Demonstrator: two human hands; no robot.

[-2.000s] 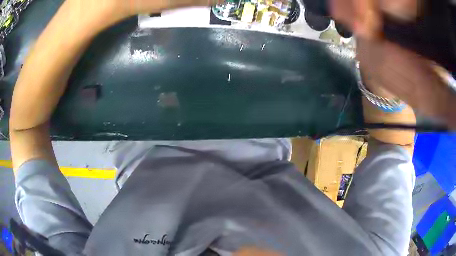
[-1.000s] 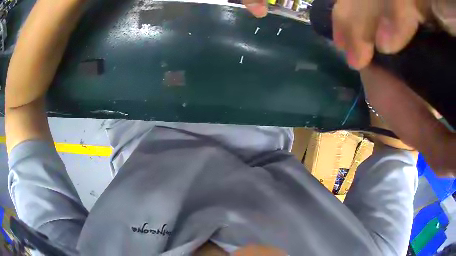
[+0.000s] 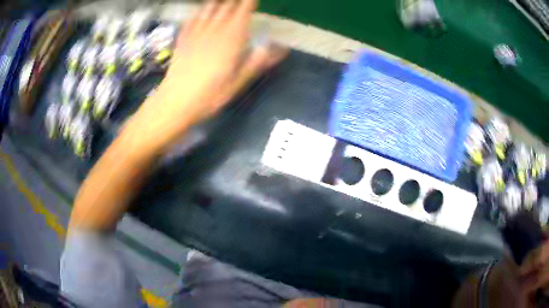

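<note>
The white fixture plate [image 3: 301, 150] lies on the dark bench with its round holes and recess showing, and no module in it. The blue tray [image 3: 460, 114] behind it is full of tiny silver screws. My left hand [image 3: 207, 60] is blurred, stretched over the bench's far edge at upper left, thumb apart from the fingers; a pale blur shows by the thumb, and I cannot tell if it is held. My right hand [image 3: 536, 267], cut off by the right edge, is around the black screwdriver [image 3: 522, 233].
White modules with yellow parts [image 3: 87, 90] stand grouped at the left, and more modules [image 3: 496, 174] stand right of the tray. Beyond the bench's pale far edge [image 3: 301, 36] is a green surface [image 3: 361, 21] with a few pale pieces on it.
The view has swung up and turned, showing the whole fixture, tray and module groups. The module seen in the fixture earlier is gone from it. My left hand is now beyond the fixture at upper left.
</note>
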